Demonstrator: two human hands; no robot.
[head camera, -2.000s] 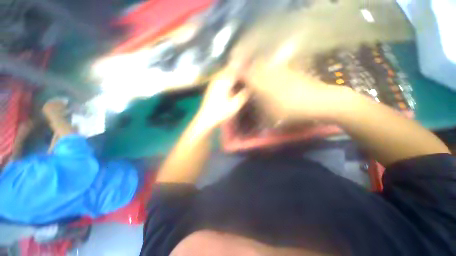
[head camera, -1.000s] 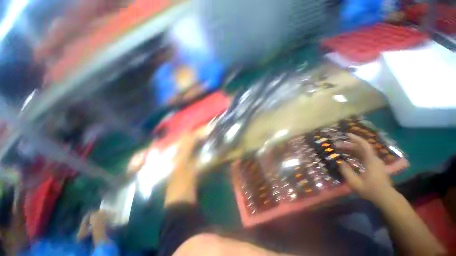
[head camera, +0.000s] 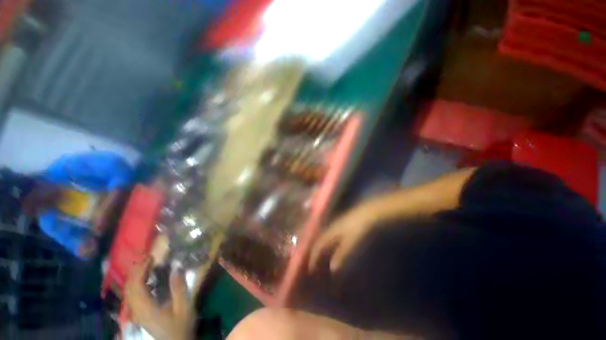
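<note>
The picture is blurred and strongly turned. A pink tray lies in the centre, holding rows of small dark and shiny components with some orange middles. My left hand is at the lower left, at the near end of a heap of silvery and dark metal parts. Its thumb and fingers are apart; no held part can be made out. My right hand is just outside the tray's near rim, with its fingers bent and apart. I see nothing in it.
A tan sheet lies between heap and tray on the green mat. A white box is at the top, a red bin at left beyond the heap. Red crates stand at upper right. A person in blue is at left.
The view has swung round and the scene is turned. My right hand has left the components and is now outside the tray's rim. My left hand is still at the heap's near end.
</note>
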